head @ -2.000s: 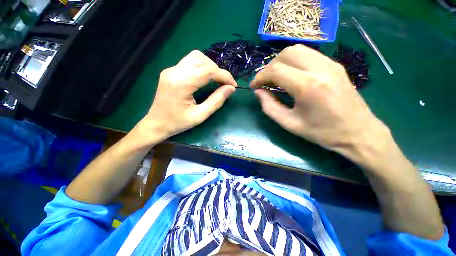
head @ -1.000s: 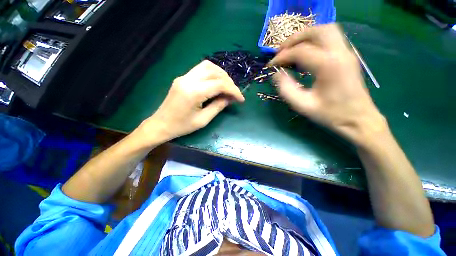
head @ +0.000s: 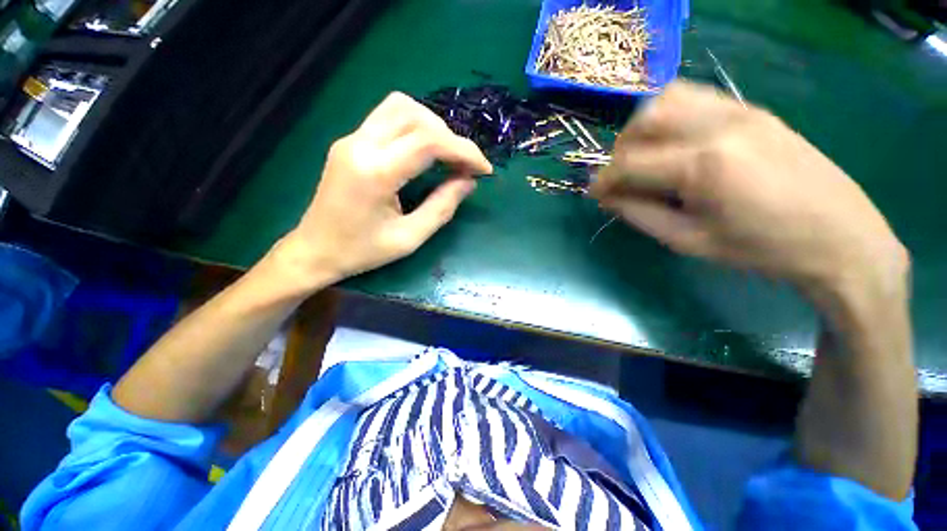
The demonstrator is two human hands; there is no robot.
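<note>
My left hand (head: 389, 187) is above the green mat, thumb and forefinger pinched together at a tiny dark sliver, mostly hidden by the fingertips. My right hand (head: 716, 182) is blurred, with fingers curled over the mat beside loose gold slivers; whether it holds anything cannot be told. Gold side keys (head: 587, 158) lie loose between the hands. A pile of black slivers (head: 483, 114) lies just beyond my left fingertips. The blue parts bin (head: 670, 47) behind holds a heap of gold pieces (head: 597, 47).
A long black phone tray (head: 223, 104) stands at the left, with a part-built phone (head: 57, 119) in a recess. Slim tweezers (head: 727, 78) lie right of the bin, partly hidden by my right hand. The green mat's worn front edge (head: 519, 322) runs before my body.
My right hand has moved away from my left fingertips to the right and is now curled and blurred. Loose gold slivers between the hands are now uncovered. My left hand stays pinched.
</note>
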